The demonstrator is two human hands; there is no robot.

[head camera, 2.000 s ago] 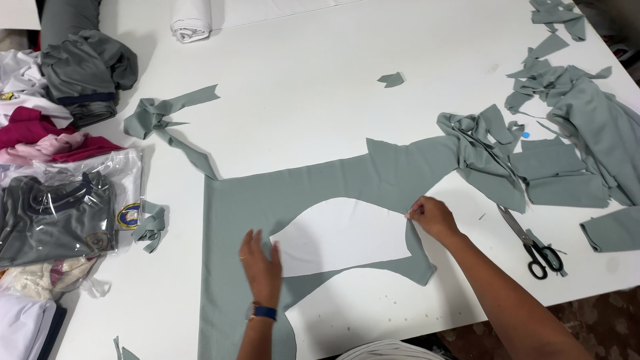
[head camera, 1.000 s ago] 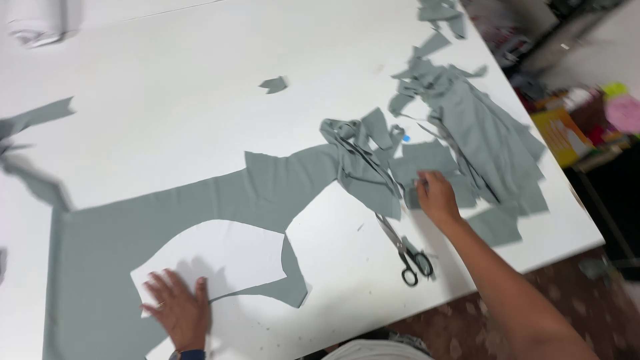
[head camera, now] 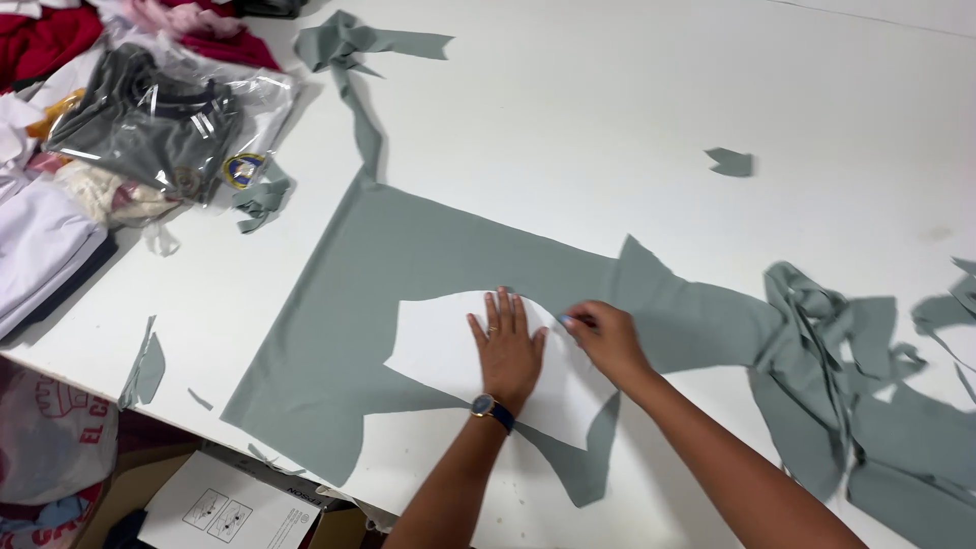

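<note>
A white paper pattern piece with curved edges lies on a sheet of grey-green fabric spread over the white table. My left hand, wearing a ring and a wristwatch, presses flat on the pattern with its fingers spread. At the pattern's upper right edge, my right hand pinches a small blue piece, which looks like tailor's chalk and is mostly covered by the fingers. Below the pattern, a pointed flap of the fabric rests on the table.
Bunched grey-green fabric and offcuts lie at the right. A small scrap sits farther back. Clothes in clear plastic bags and folded white garments are piled at the left. Under the near edge stands a printed cardboard box.
My right hand has moved from the fabric scraps by the scissors to the pattern's edge, with the blue piece in its fingers. The pattern now sits turned in view. The view has swung left.
</note>
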